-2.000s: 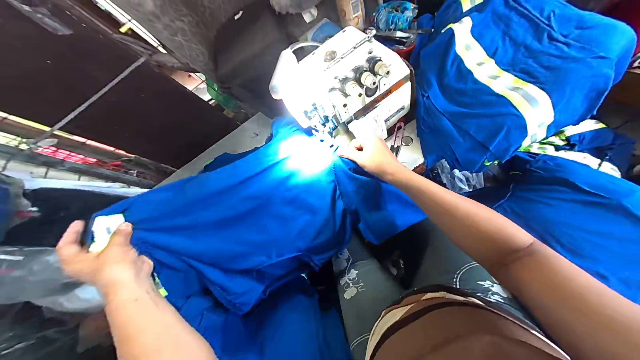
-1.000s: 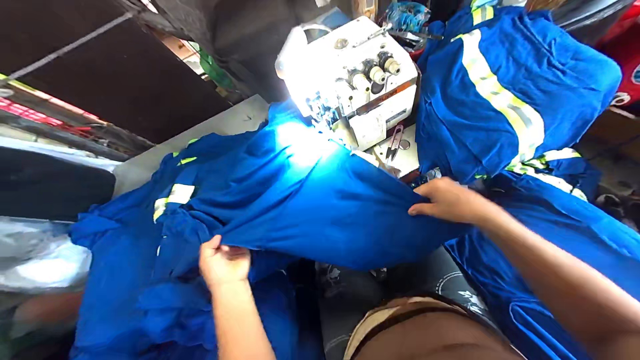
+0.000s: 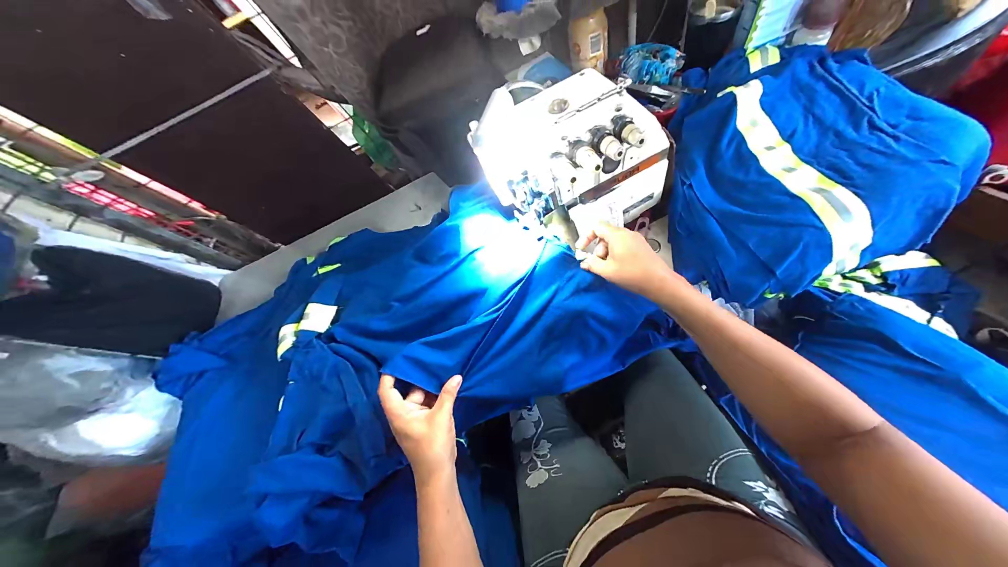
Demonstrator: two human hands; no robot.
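Blue fabric of a garment point(image 3: 504, 323) with reflective strips lies across the table and over my lap, its upper part under the lit needle area of a white overlock sewing machine point(image 3: 575, 142). My left hand point(image 3: 421, 417) pinches the fabric's near edge between thumb and fingers. Beside the presser foot, my right hand point(image 3: 618, 256) has its fingertips at the fabric near a seam, thumb and forefinger close together. A bright lamp glare hides the needle and the exact stitching spot. A reflective patch point(image 3: 317, 317) shows on the cloth at the left.
A heap of blue garments with reflective tape point(image 3: 795, 173) stands right of the machine, with more blue cloth point(image 3: 906, 378) below it. Behind the machine are a bottle point(image 3: 588, 39) and a dark container point(image 3: 711, 27). Clear plastic point(image 3: 87, 394) and black cloth point(image 3: 110, 299) lie at the left.
My right hand has moved from the fabric's right edge up to the machine's needle area. My left hand, earlier at a white patch far left, now holds the near edge. The fabric has shifted.
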